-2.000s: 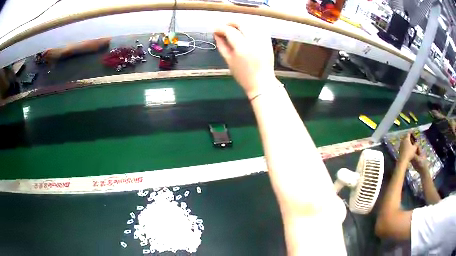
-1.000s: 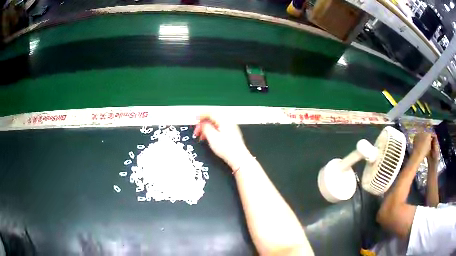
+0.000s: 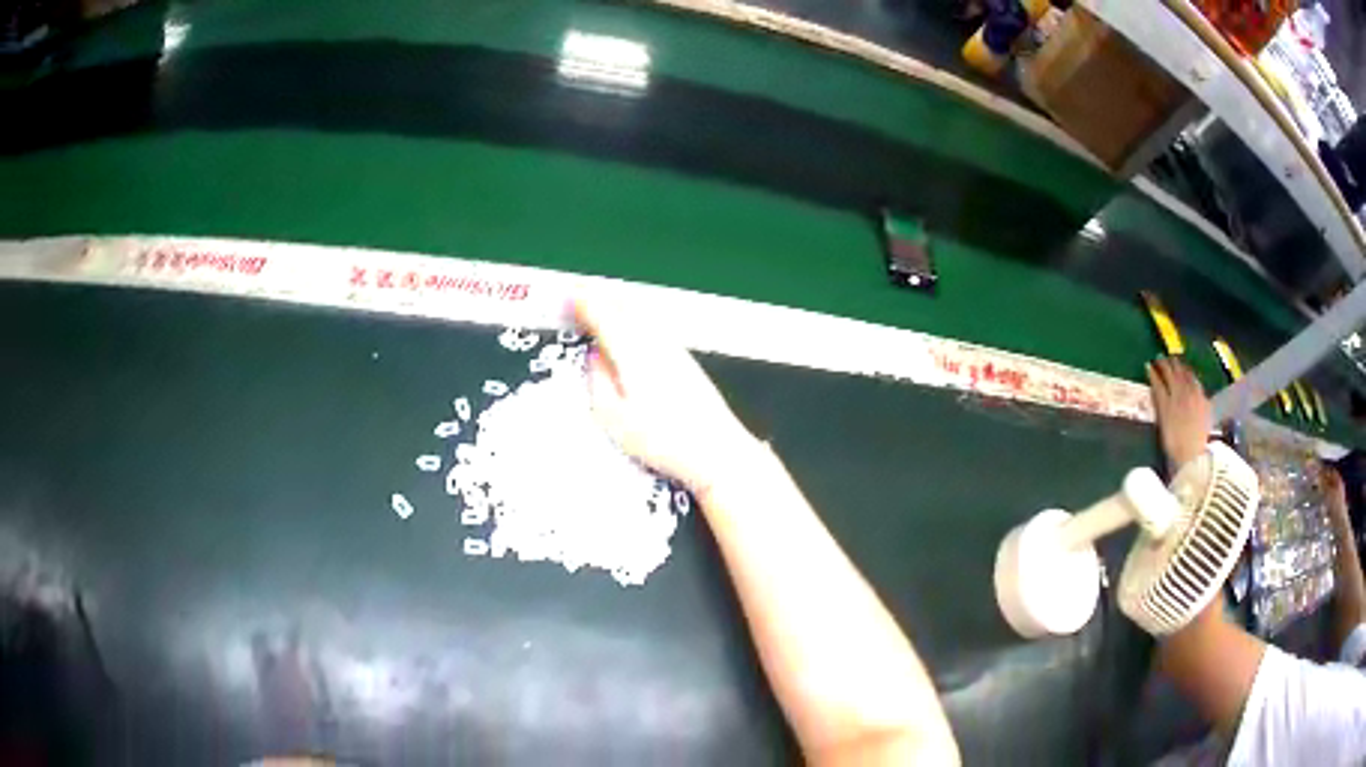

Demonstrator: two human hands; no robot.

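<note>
A loose pile of small white parts (image 3: pixel 547 465) lies on the dark green bench mat, with single parts scattered around its edge. My right hand (image 3: pixel 652 397) is over the pile's upper right side, fingertips near its top by the white rail. The hand is overexposed, and whether a part is between its fingers cannot be told. My left hand is not seen; a small skin-coloured sliver at the bottom edge is too cut off to identify. A half-assembled phone (image 3: pixel 908 250) lies on the conveyor belt, right of and beyond my hand.
The green belt (image 3: pixel 450 195) runs behind the white rail (image 3: pixel 839 333) with red lettering. A cream fan (image 3: pixel 1191 540) stands right of my forearm. A neighbouring person's hand (image 3: pixel 1181 408) reaches to the belt edge, near yellow strips (image 3: pixel 1163 322). A cardboard box (image 3: pixel 1109 90) is beyond the belt.
My right hand has come down from above the belt to the pile, moving over its upper right side. The phone appears farther right as the view shifts. The neighbour's hand now reaches the rail.
</note>
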